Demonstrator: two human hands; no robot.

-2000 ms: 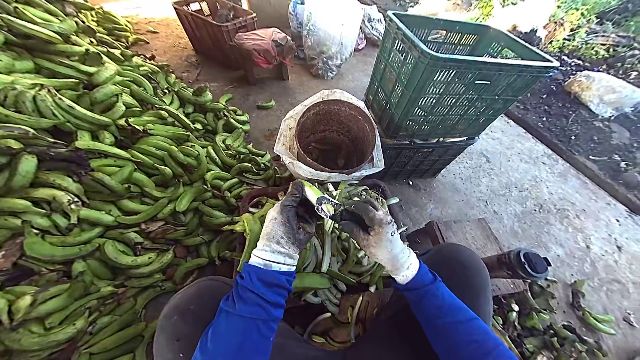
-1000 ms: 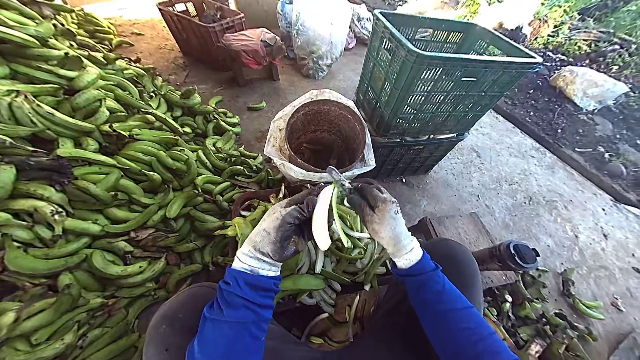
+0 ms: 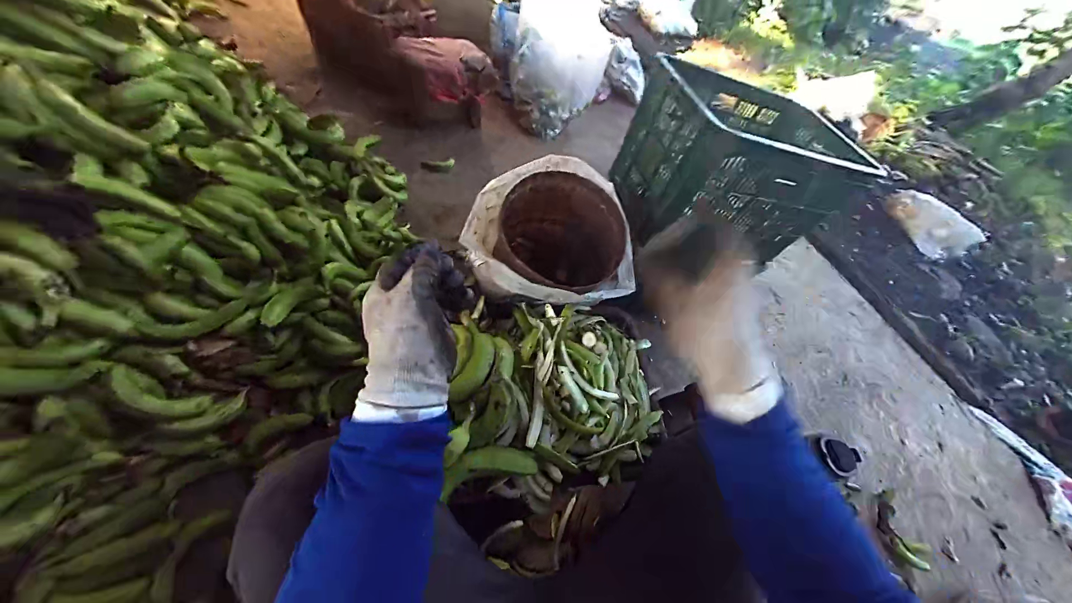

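My left hand (image 3: 410, 322), in a white and dark work glove, is curled just left of the bucket; whether anything is in its fingers is hidden. My right hand (image 3: 708, 293), gloved alike and strongly blurred, is raised in front of the green plastic crate (image 3: 737, 167); what it holds cannot be made out. Between the hands stands a round bucket, rusty brown inside (image 3: 565, 230), with a whitish wrapping around its rim. Below it lies a heap of green peel strips (image 3: 586, 394). Unpeeled green bananas or plantains (image 3: 477, 368) lie against the heap's left side.
A large pile of green bananas or plantains (image 3: 201, 251) covers the left. Behind are a brown crate (image 3: 352, 59), a red bundle (image 3: 444, 67) and a filled plastic bag (image 3: 557, 67). A black lid (image 3: 837, 456) and peel scraps are on the concrete at right.
The hands were together over the peels, with a partly peeled fruit between them. Now they are apart, my right hand out to the right by the crate, and the fruit is no longer seen there. The view has shifted.
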